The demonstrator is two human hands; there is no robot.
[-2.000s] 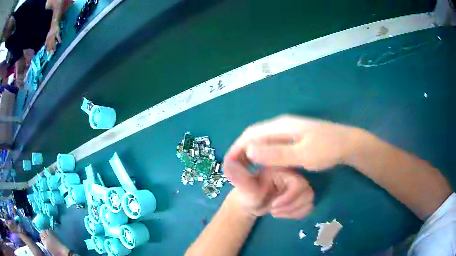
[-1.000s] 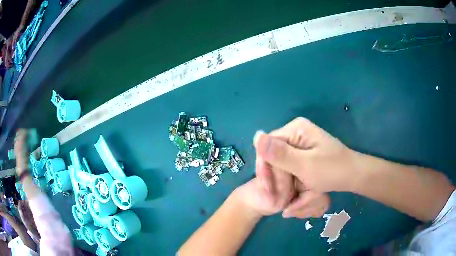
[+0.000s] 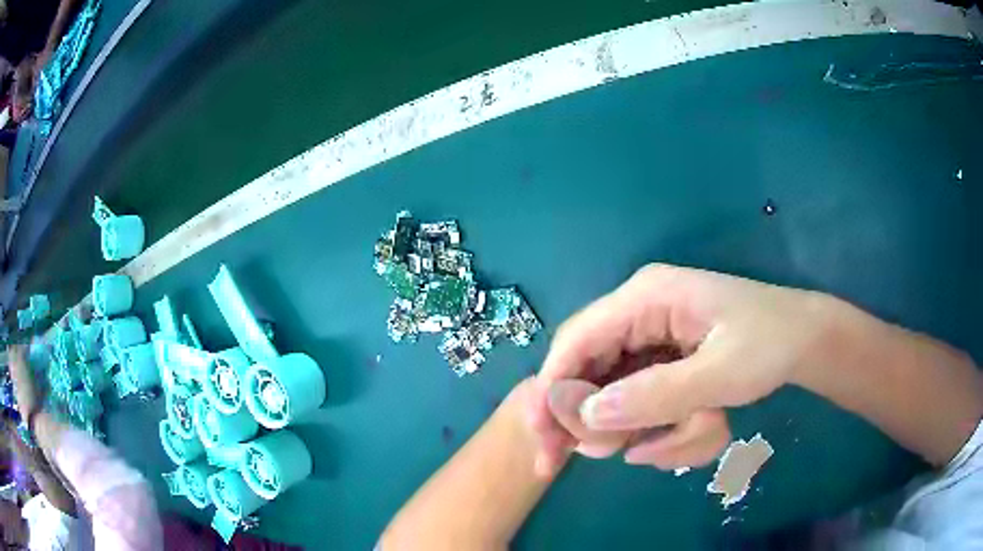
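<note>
My left hand (image 3: 552, 428) and my right hand (image 3: 690, 350) touch each other in front of me, right of centre. The right thumb and fingers press on the left fingertips, and the fingers overlap. I cannot see any part between them; the inside of the grip is hidden. A pile of green and silver circuit boards (image 3: 440, 293) lies on the bench, up and to the left of my hands. Several turquoise fan bodies (image 3: 282, 390) stand grouped further left, some with open handles sticking up.
A torn tan scrap (image 3: 742, 470) lies below my right hand. A pale rail (image 3: 480, 99) divides the bench from the dark green conveyor belt (image 3: 323, 75). One fan (image 3: 123, 237) is on the belt. Another person's sleeve (image 3: 108, 484) is at lower left. Clear plastic (image 3: 905, 73) lies upper right.
My hands stay together, but the right fingers have shifted over the left fingertips. The view has moved a little. The other person's arm at the left edge has moved lower.
</note>
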